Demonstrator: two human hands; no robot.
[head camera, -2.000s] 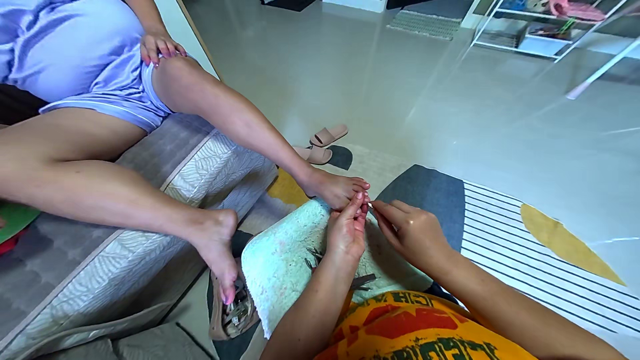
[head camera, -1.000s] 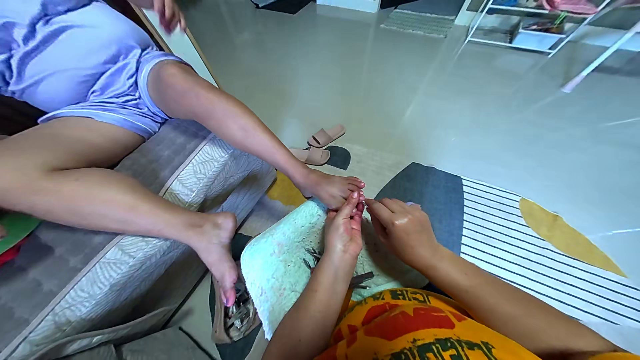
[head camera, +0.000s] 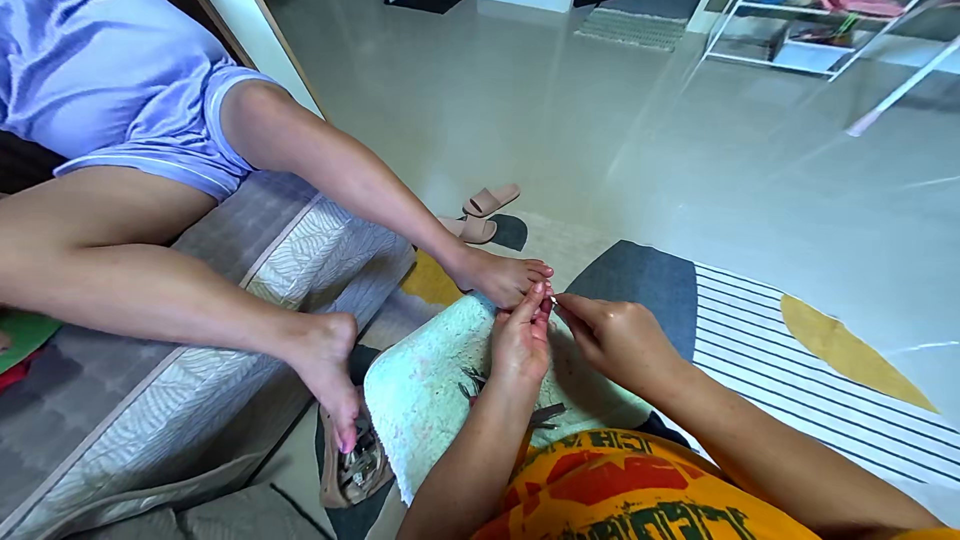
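A seated person's bare foot (head camera: 499, 276) rests on a pale green towel (head camera: 427, 367) spread over my lap. My left hand (head camera: 523, 337) holds the toes of that foot, thumb on top. Close against it on the right, my right hand (head camera: 626, 337) pinches a small, thin metal tool (head camera: 554, 301) at the toes; its kind cannot be told. Metal nippers or similar tools (head camera: 472, 382) lie on the towel left of my left forearm, and more dark metal tools (head camera: 547, 415) lie to its right. The person's other foot (head camera: 330, 367) hangs lower left.
The person sits on a grey mattress (head camera: 150, 397). Below the lower foot stands an open bag (head camera: 360, 465) with items inside. Beige slippers (head camera: 491, 200) lie beyond the raised foot. A patterned rug (head camera: 780, 360) spreads at right, and a white rack (head camera: 772, 64) stands at the back.
The person's hand that rested on the knee two seconds ago lifted away and is out of view. My two hands stay at the toes.
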